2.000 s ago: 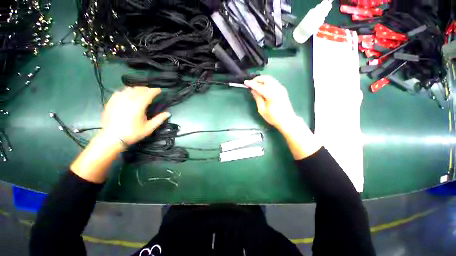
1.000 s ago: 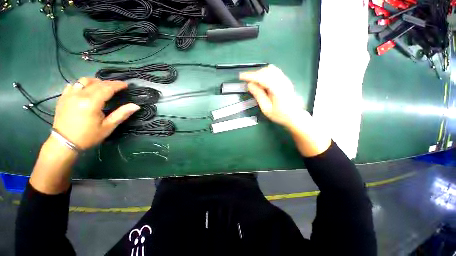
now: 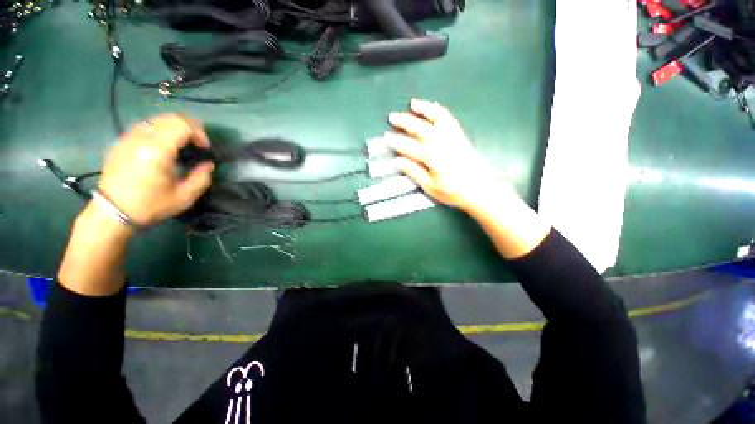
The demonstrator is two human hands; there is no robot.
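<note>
Several cabled modules (image 3: 397, 207) lie in a column on the green table, their pale grey-white faces up. Their black cables run left to coiled bundles (image 3: 244, 203). My left hand (image 3: 157, 170) is closed on one black coiled cable (image 3: 277, 154), which is blurred. My right hand (image 3: 439, 157) rests with fingers spread over the right ends of the upper modules and partly hides them. Whether it grips one cannot be told.
A long white release sheet (image 3: 588, 132) lies right of my right hand. Red-faced modules (image 3: 667, 73) are heaped at the far right. A dark module (image 3: 403, 50) and the black stock pile (image 3: 306, 10) lie at the back. Cable connectors (image 3: 165, 86) lie at the upper left.
The upper modules now lie closer together above the lower two, pale faces up. My left hand has closed on a coil. My right hand's fingers have spread over the modules. The view has shifted.
</note>
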